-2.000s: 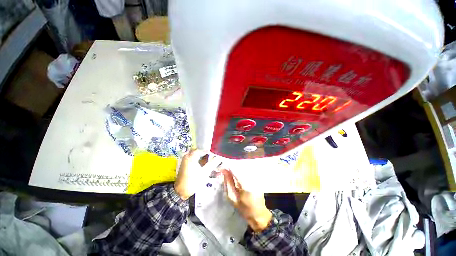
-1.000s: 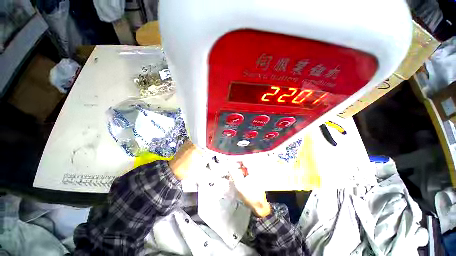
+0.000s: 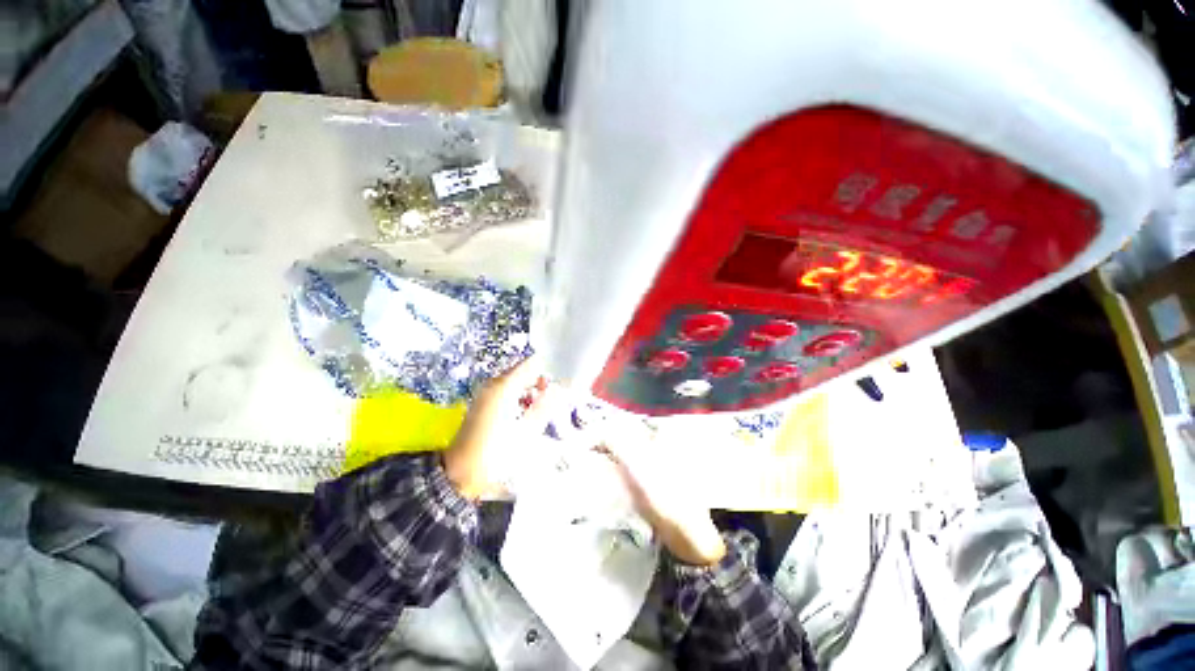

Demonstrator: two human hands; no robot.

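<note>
The white button machine (image 3: pixel 865 243), with a red panel and lit counter, fills the upper right. A pale garment (image 3: pixel 577 564) runs from under its head down to my lap, with small dark buttons on it. My left hand (image 3: pixel 495 426), in a plaid sleeve, is at the left side of the cloth under the machine's head. My right hand (image 3: pixel 662 498) lies along the cloth's right side. Its fingertips are washed out by the lamp. The fingers of my left hand are partly blurred in the glare.
A clear bag of blue-silver parts (image 3: pixel 419 321) lies left of the machine, with a bag of brassy fittings (image 3: pixel 452 197) behind it. Yellow patches (image 3: pixel 400 426) are at the front edge. Pale garments (image 3: pixel 937 577) heap at the right. Pliers (image 3: pixel 885 380) show partly behind the machine.
My view has shifted, so the machine appears farther right and more of both bags shows. The garment's lower part has spread into a pointed flap. Both hands remain at the cloth under the machine.
</note>
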